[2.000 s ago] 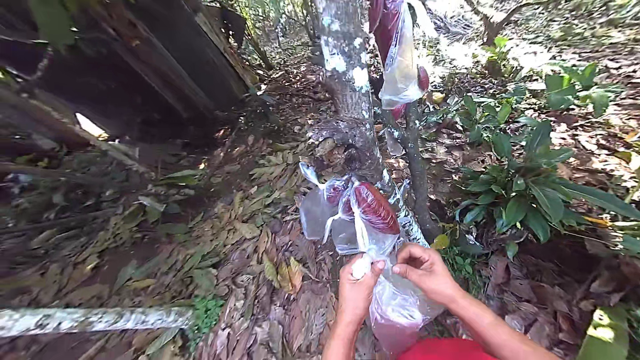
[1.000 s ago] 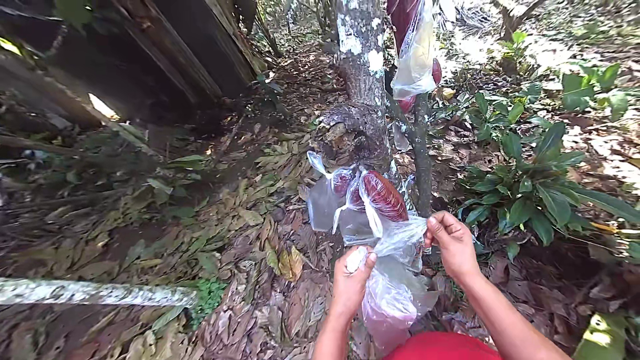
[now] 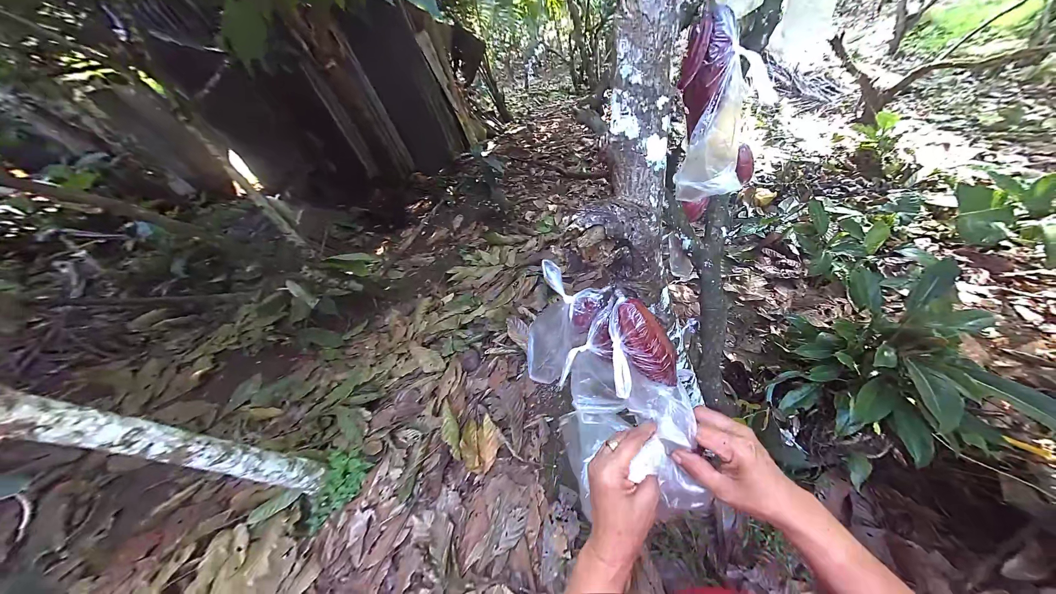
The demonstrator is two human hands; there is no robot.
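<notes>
My left hand (image 3: 620, 483) grips bunched whitish plastic, thumb against the bent forefinger. Just to its right, my right hand (image 3: 734, 462) pinches a clear plastic bag (image 3: 681, 421) between thumb and fingers. Above the hands, a red cacao pod (image 3: 645, 342) wrapped in clear plastic hangs low by the tree trunk, with white knotted ends in front. Beside it on the left is another bagged pod (image 3: 586, 312). Higher up, a long dark red pod (image 3: 708, 66) hangs partly inside a clear bag (image 3: 714, 157), with a small bare red pod (image 3: 744, 163) next to it.
The lichen-spotted trunk (image 3: 639, 107) rises behind the bags, with a thinner stem (image 3: 713, 305) at its right. A pale fallen trunk (image 3: 165, 441) lies at the left on leaf litter. Green broad-leaved plants (image 3: 916, 363) grow at the right; dark boards (image 3: 355, 91) stand at the upper left.
My right hand, raised and spread away from my left a second ago, is now lower and close to it. The plastic between the hands has shifted and bunched up.
</notes>
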